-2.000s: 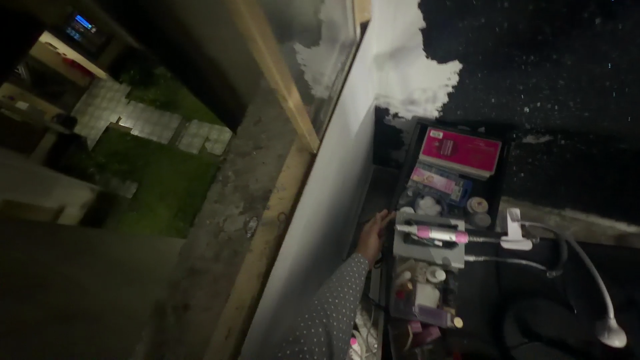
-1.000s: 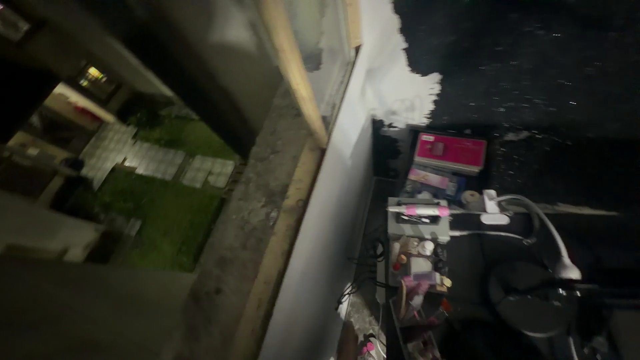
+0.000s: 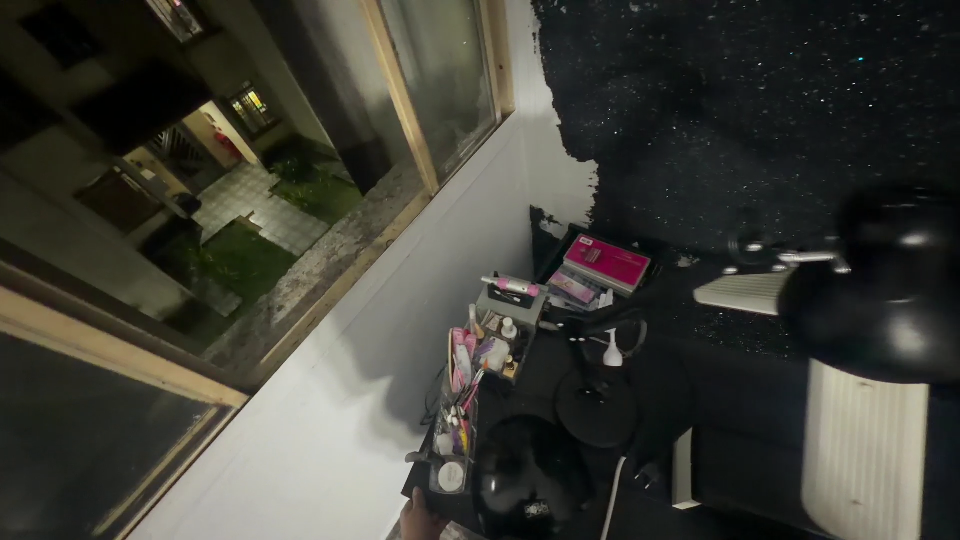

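One hand, probably my left hand point(image 3: 420, 517), shows at the bottom edge, its fingers at the near corner of a black desk point(image 3: 525, 401). Whether it grips the desk is not clear. My right hand is out of view. Just above the hand stands a clear organizer point(image 3: 452, 431) with brushes, small tools and a round white-lidded jar point(image 3: 451, 477). Beyond it, bottles fill another tray point(image 3: 501, 345). A pink and white nail drill handpiece point(image 3: 510, 285) lies on a grey box point(image 3: 491, 304). Behind are a pink box point(image 3: 607, 262) and a smaller pink-labelled pack point(image 3: 576, 289).
A black lamp point(image 3: 877, 300) looms at the right beside a cream ribbed panel point(image 3: 862, 450). A glossy black dome point(image 3: 529, 480) and a round black base point(image 3: 596, 409) stand on the desk. A white cable point(image 3: 613, 499) runs nearby. On the left is a wooden window frame point(image 3: 337, 300).
The hand was beside the grey box two seconds ago and is now at the desk's near corner. The view has shifted, bringing in the black lamp at the right.
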